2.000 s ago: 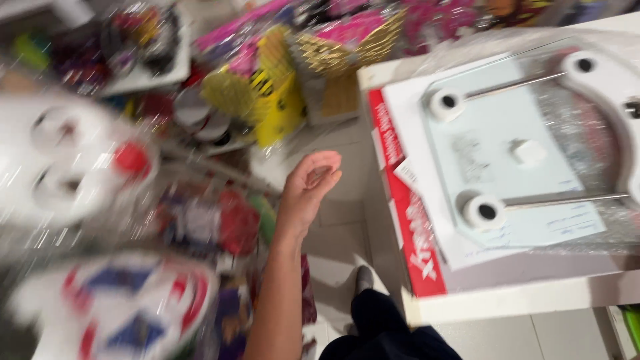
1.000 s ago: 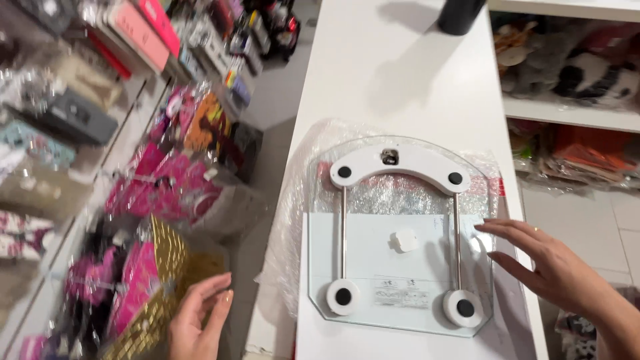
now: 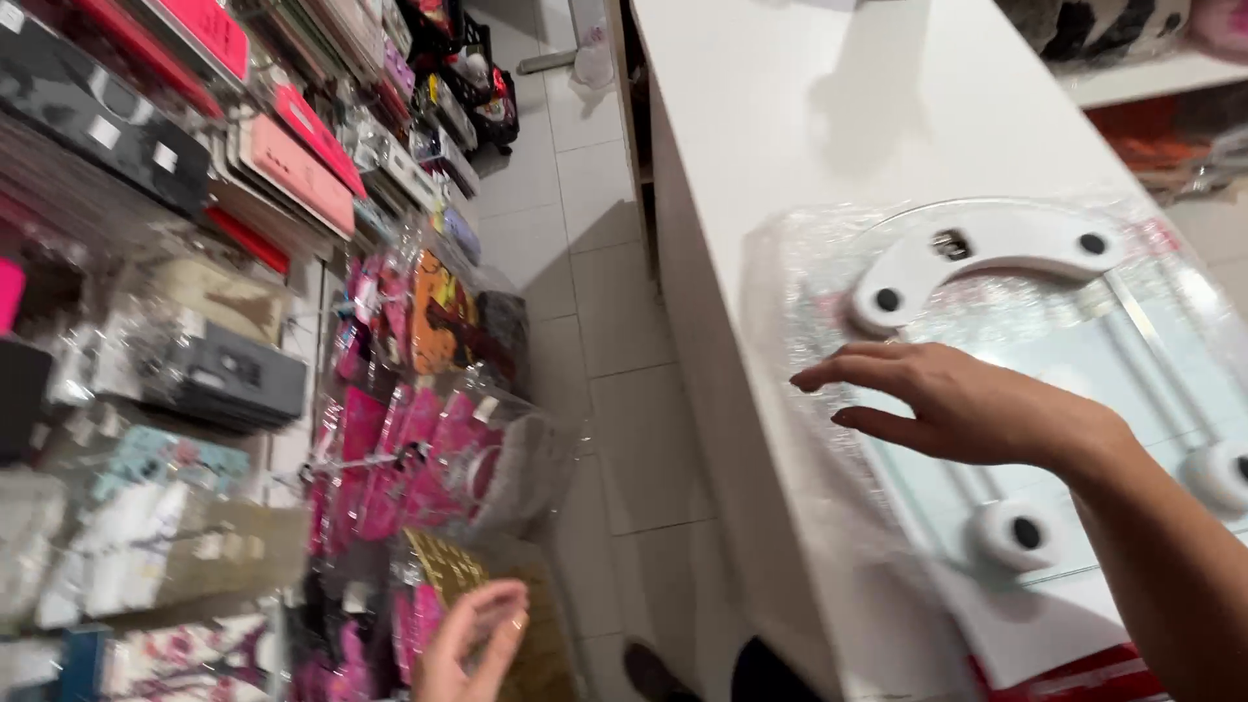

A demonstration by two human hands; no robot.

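A glass bathroom scale (image 3: 1033,390) lies upside down on a white counter, its white feet, metal rods and curved white housing (image 3: 994,239) facing up. Clear bubble wrap (image 3: 814,263) spreads under and around it, and part of a red box (image 3: 1082,678) shows at its near edge. My right hand (image 3: 936,405) is over the left part of the scale, palm down, fingers apart and holding nothing; whether it touches the glass I cannot tell. Low in the view, my left hand (image 3: 473,639) is empty with fingers loosely curled, close to packaged gold and pink goods (image 3: 448,565).
The white counter (image 3: 741,88) runs away from me. Phone cases (image 3: 292,171) and bagged pink items (image 3: 419,458) hang on hooks at the left. A tiled floor aisle (image 3: 634,419) lies between, with my shoe (image 3: 653,673) at the bottom. Shelves with bagged goods (image 3: 1170,136) stand at the right.
My right hand has moved from the right side of the scale to over its left part. The view has shifted left since one second ago. Two seconds ago masks showed at the left.
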